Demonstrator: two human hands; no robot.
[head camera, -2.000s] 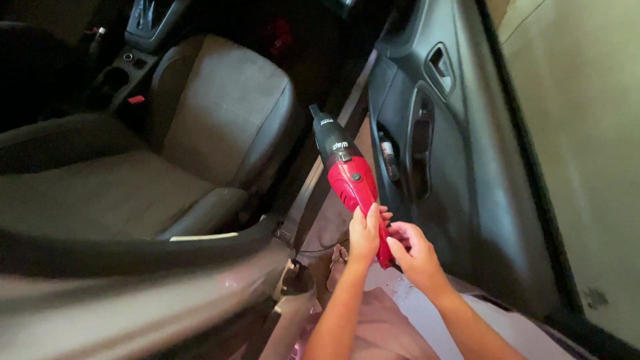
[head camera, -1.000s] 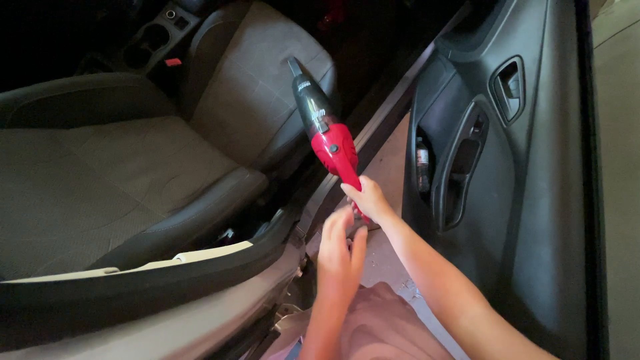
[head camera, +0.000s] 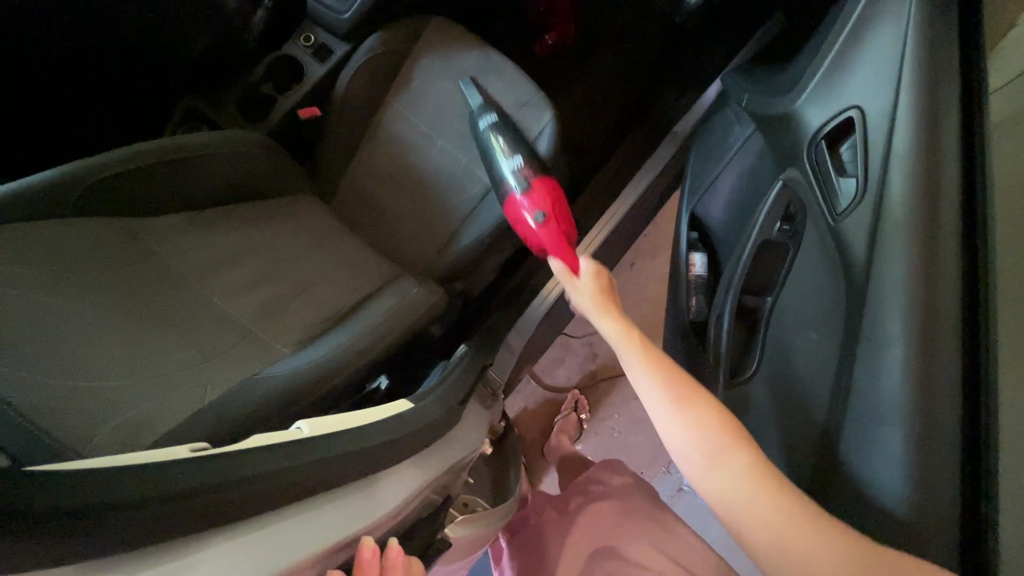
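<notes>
My right hand (head camera: 590, 290) grips the rear handle of a red and black handheld vacuum cleaner (head camera: 538, 212). The vacuum's narrow nozzle points up and left, over the cushion of a grey fabric car seat (head camera: 448, 120). At the bottom edge, only some fingers of my left hand (head camera: 379, 558) show, beside the car's silver body pillar (head camera: 264, 524). Whether those fingers touch the pillar or hold anything is hidden.
The open car door (head camera: 880, 264) stands on the right, a bottle (head camera: 698, 276) in its pocket. A metal door sill (head camera: 632, 208) runs beside the seat. A dark cord (head camera: 560, 387) lies on the floor near my sandalled foot (head camera: 571, 416). Cup holders (head camera: 284, 76) are at upper left.
My left hand, near the vacuum's handle in both earlier frames, has moved down to the bottom edge. My right hand alone holds the vacuum, its nozzle now over the seat. The view has shifted.
</notes>
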